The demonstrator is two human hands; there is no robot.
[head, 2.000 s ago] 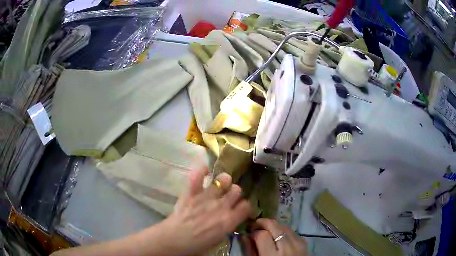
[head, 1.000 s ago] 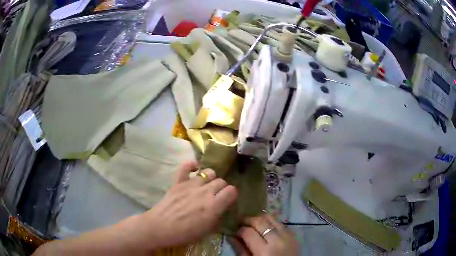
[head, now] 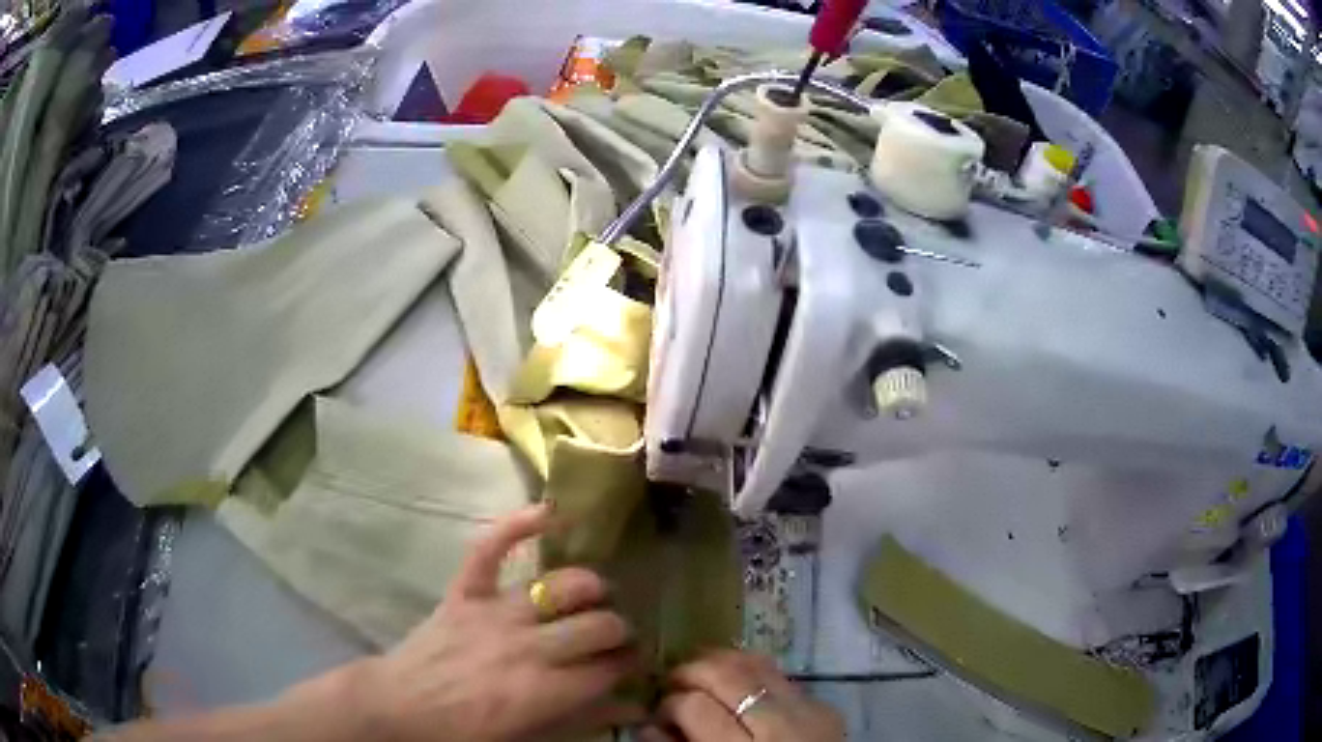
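A darker olive strip (head: 682, 573) lies under the head of the white sewing machine (head: 928, 363). My left hand (head: 537, 631) rests on its left part, thumb and forefinger apart, fingertips on the cloth. My right hand (head: 740, 702) pinches the strip's near edge, close to my left fingertips. A pale grey-green garment panel (head: 377, 507) spreads to the left. The needle and presser foot are hard to make out in shadow. A spare olive strip (head: 1000, 638) lies on the machine bed at right.
A gooseneck lamp (head: 587, 312) glows beside the machine head. Sewn pieces (head: 537, 189) heap behind, near a white tub (head: 435, 51). A bundle of cut pieces (head: 58, 276) with a white tag (head: 61, 420) lies at far left. A control panel (head: 1250, 239) stands at right.
The view has shifted, so the machine and cloth sit further left in the picture. My left forefinger has lifted and spread from the other fingers. My right hand stays at the strip's near edge.
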